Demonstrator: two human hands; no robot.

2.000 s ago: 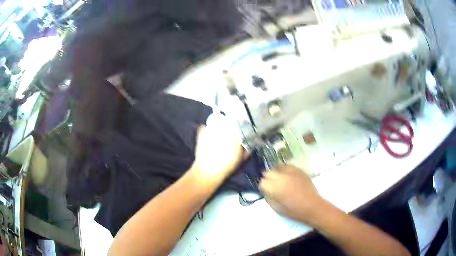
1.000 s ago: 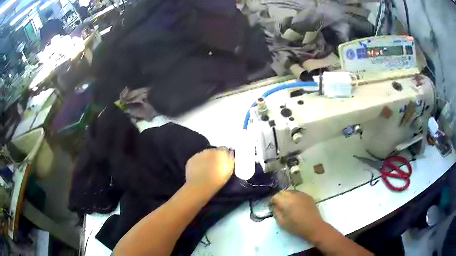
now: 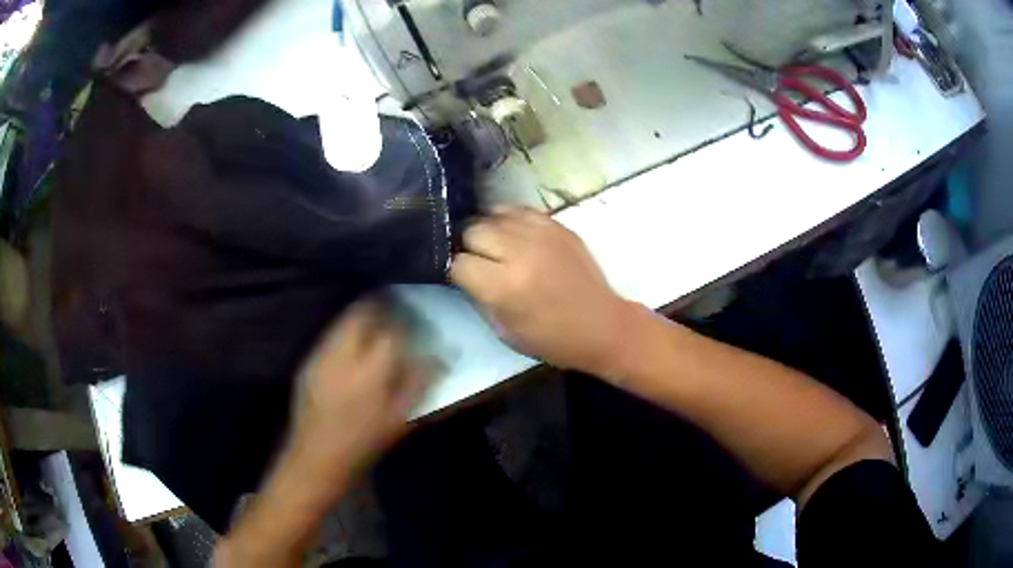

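Observation:
The dark garment (image 3: pixel 244 222) lies over the left of the white table, with a pale stitched edge running down beside the needle area. My right hand (image 3: pixel 533 277) is closed at this edge, just below the presser foot (image 3: pixel 489 139), with dark cloth at its fingertips. My left hand (image 3: pixel 350 383) is blurred over the garment's lower part near the table's front edge; its grip cannot be made out. The white oval attachment (image 3: pixel 351 135) stands over the cloth. Red-handled scissors (image 3: pixel 820 111) lie on the machine bed at the right.
The cream sewing machine (image 3: pixel 655 67) spans the top. The white table's (image 3: pixel 689 227) front edge runs diagonally below it. A fan (image 3: pixel 996 361) stands at the far right, beside a dark flat object (image 3: pixel 936 394) on a white surface. A dark thread (image 3: pixel 759 120) lies near the scissors.
The view has shifted down and right. My left hand has moved from beside the white attachment towards the table's front edge. The garment's pale stitched edge now shows more fully.

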